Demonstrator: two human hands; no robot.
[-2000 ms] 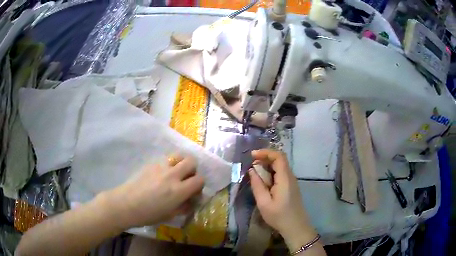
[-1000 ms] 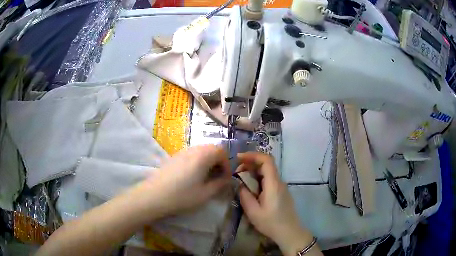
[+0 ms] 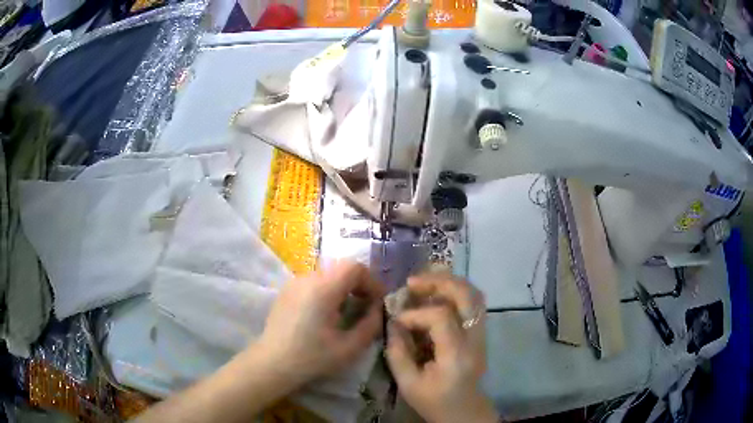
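Observation:
A pale beige garment panel [image 3: 219,256] lies left of the needle, and its right part runs under my left hand. My left hand [image 3: 326,322] pinches the panel's edge just in front of the needle plate [image 3: 400,258]. My right hand [image 3: 442,339] is beside it, fingers curled around a small pale bit of cloth [image 3: 398,304]; the fingers hide most of it. Both hands are slightly blurred. The presser foot and needle [image 3: 385,223] are just beyond the hands. A dark strip hangs below, between the hands.
Bunched sewn cloth [image 3: 285,116] lies behind the needle. Yellow-orange printed tape [image 3: 293,206] is left of it. The white machine arm [image 3: 561,116] spans the right. Tan strips with dark edges [image 3: 582,264] and dark snips [image 3: 654,314] lie at right. An olive-grey cloth stack [image 3: 25,248] is far left.
My left hand has moved right, close to my right hand, bringing the panel's edge along. The panel now lies folded. Both hands have dropped slightly toward me since one second ago.

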